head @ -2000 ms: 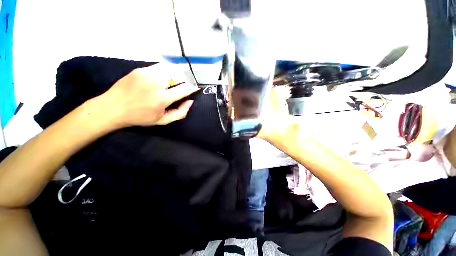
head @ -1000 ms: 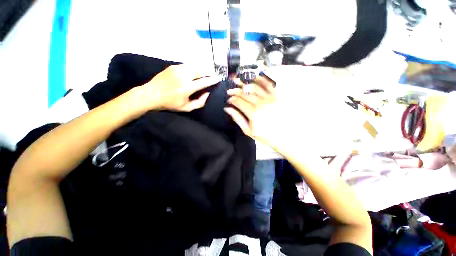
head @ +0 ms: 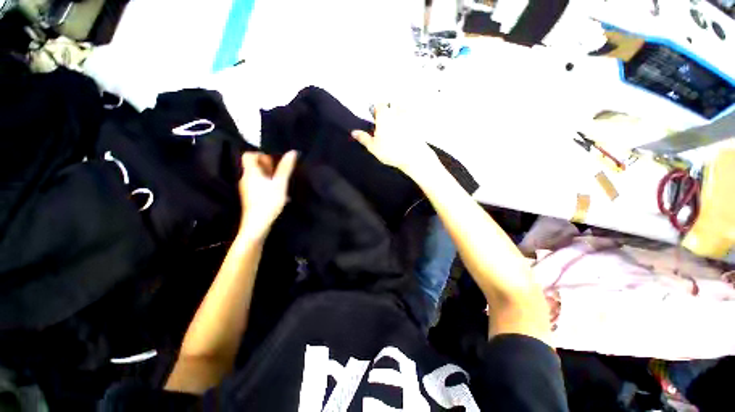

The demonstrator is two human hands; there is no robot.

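A soft black garment [head: 346, 209] lies from the table's front edge down over my lap. My left hand [head: 264, 193] is at its left side, thumb and curled fingers apart with black cloth between or behind them; whether it grips is unclear. My right hand [head: 395, 143] is at the garment's upper right edge, thumb on the cloth; its fingers are washed out by glare, so its grip cannot be told. The sewing machine's metal needle parts [head: 435, 44] are beyond the hands, apart from the garment.
Black garments with white drawcords [head: 193, 127] are piled at left. Blue tape [head: 234, 36] marks the white table. At right are orange-handled snips [head: 600, 151], tan tape pieces [head: 607, 186], red-handled scissors [head: 678, 199], a control panel [head: 681, 76] and pink fabric [head: 629, 282].
The view has shifted left. Both hands and the garment have moved away from the needle area towards me. My left hand has moved apart from my right, down and to the left.
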